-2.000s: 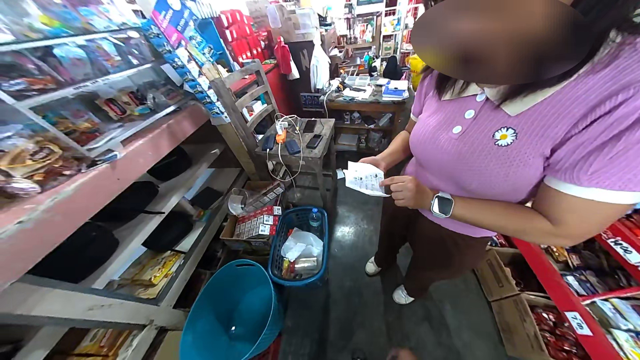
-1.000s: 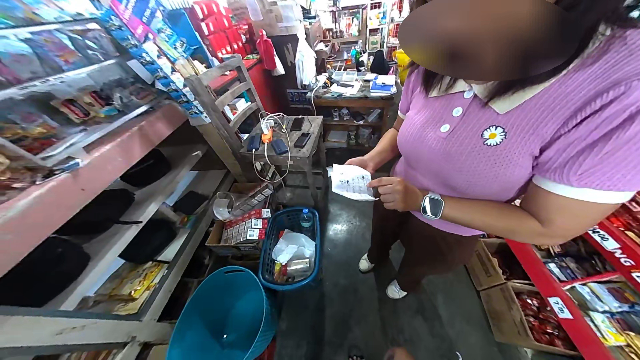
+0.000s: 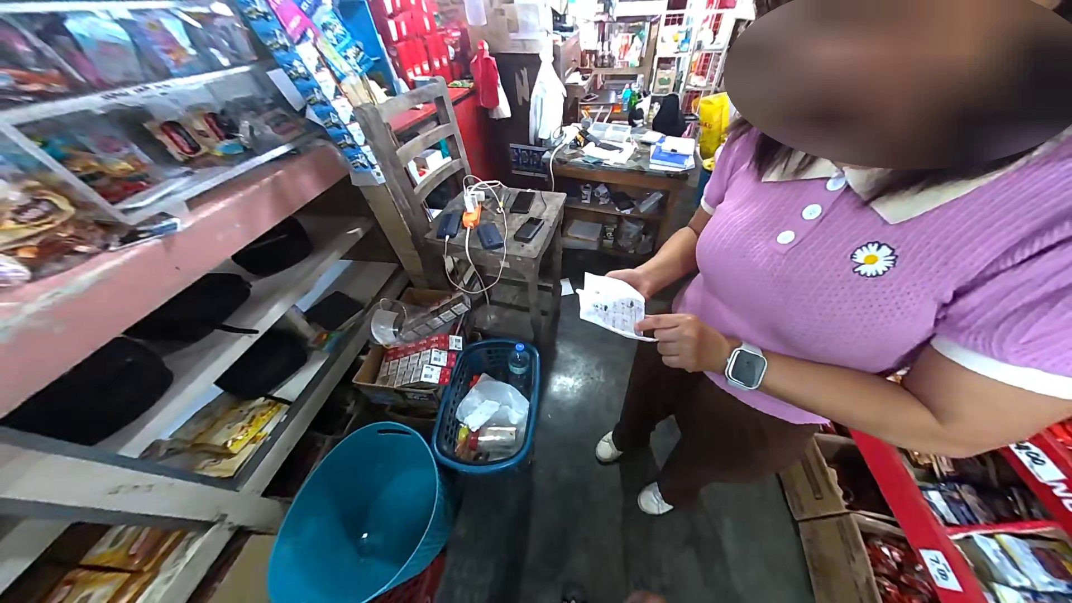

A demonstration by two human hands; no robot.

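Neither of my hands shows in the head view. Opposite me stands another person in a pink knitted shirt (image 3: 821,276), who holds a creased white paper (image 3: 613,306) with writing in both hands. Low in the middle, a blue plastic basket (image 3: 444,419) on the floor holds a clear plastic bag (image 3: 502,400), a water bottle (image 3: 518,362) and small goods. A teal plastic tub (image 3: 352,511) stands beside it, nearer to me, and looks hollow with little or nothing inside.
A wooden chair (image 3: 419,159) carries several phones and an orange power adapter (image 3: 471,217) with white cables. Shelves with black bags (image 3: 88,389) and packets line the left. Cardboard boxes (image 3: 846,544) and a red rack (image 3: 913,519) stand at the right. A cluttered desk (image 3: 620,167) is behind.
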